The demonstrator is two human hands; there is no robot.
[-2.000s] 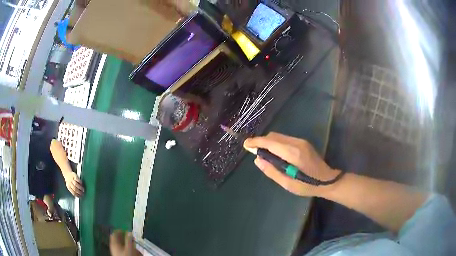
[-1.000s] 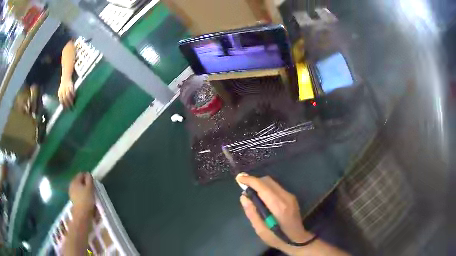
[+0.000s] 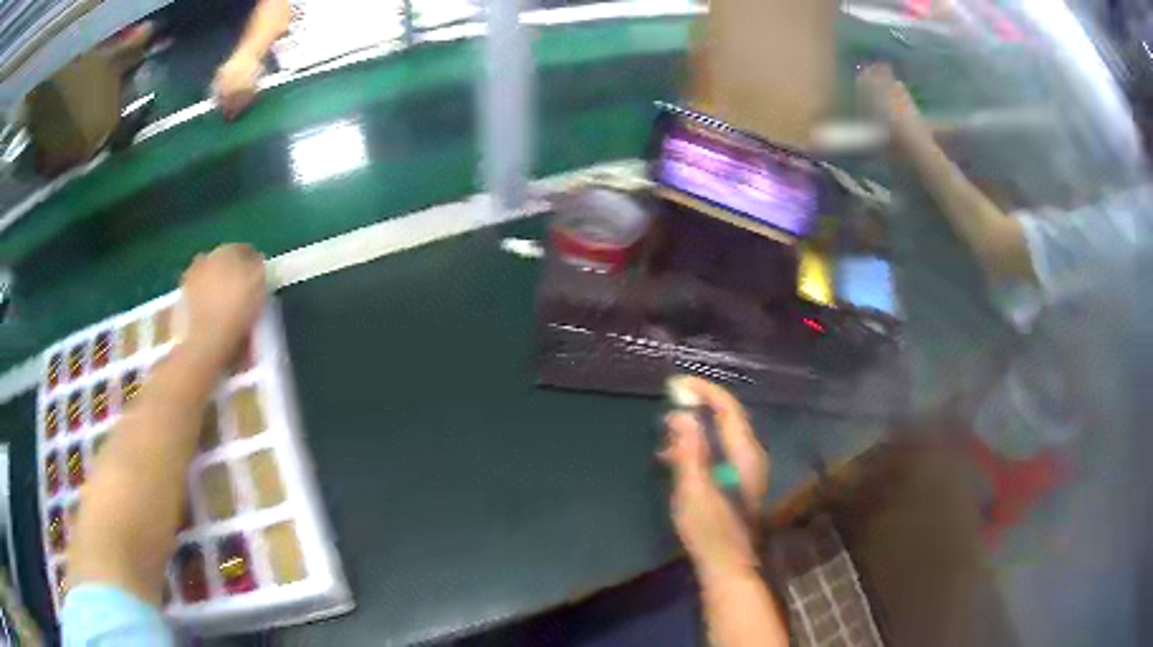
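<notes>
My right hand (image 3: 714, 468) is closed around the soldering iron (image 3: 725, 475), whose green band and pale collar show; its tip is blurred. My left hand (image 3: 225, 297) is over the upper right corner of the white blister tray (image 3: 323, 575). Its fingers are bunched and blurred, and I cannot tell whether they hold anything. The tray has several red modules with gold centres (image 3: 233, 562) in its left and lower pockets, and tan-bottomed pockets on the right. My forearm hides part of the tray.
The dark solder mat (image 3: 607, 360) holds thin solder wires, the red tip cleaner tin (image 3: 597, 234), a phone (image 3: 740, 175), a yellow object (image 3: 816, 277) and a lit panel (image 3: 867, 283). White lumps (image 3: 521, 248) lie beside it. A green conveyor (image 3: 417, 139) runs behind. Other people's arms show top left and right.
The view has turned left, bringing the tray fully in. My left hand has moved from the tray's edge at lower left to over its upper corner. My right hand still holds the iron.
</notes>
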